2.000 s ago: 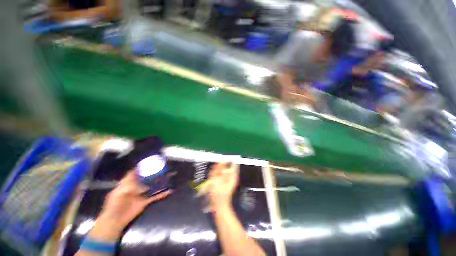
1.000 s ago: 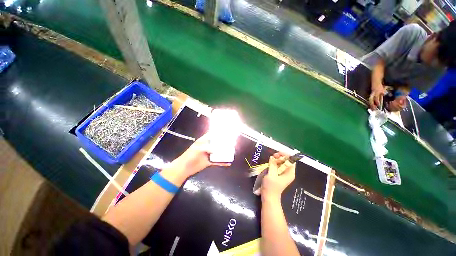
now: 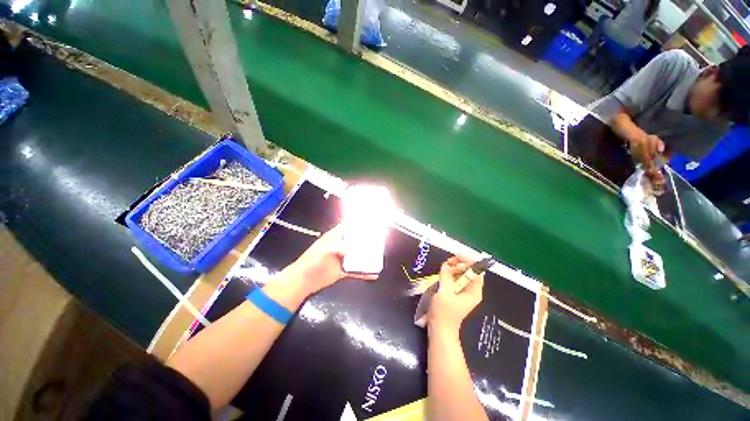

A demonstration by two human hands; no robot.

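My left hand [image 3: 322, 261] holds an upright smartphone [image 3: 363, 251] by its left side and lower edge, its upper part washed out by bright glare. My right hand [image 3: 456, 292] is closed around cutters [image 3: 467, 278] with cream handles; their dark jaws point up and right, past the fingers. The right hand is above the black printed mat [image 3: 345, 329], to the right of the phone. A grey edge shows just left of the right wrist; I cannot tell what it is.
A blue bin [image 3: 196, 265] of small metal pieces, with a pale stick across them, sits left of the mat. A metal post [image 3: 215, 74] stands behind it. Beyond the green belt [image 3: 444, 156], a person [image 3: 658, 90] works near a bagged white board [image 3: 648, 265] on the belt.
Since the blurred earliest view, the camera has turned and steadied. Over the last second my hands stay nearly still. The person across the belt has moved their hands, and the bagged board has shifted slightly.
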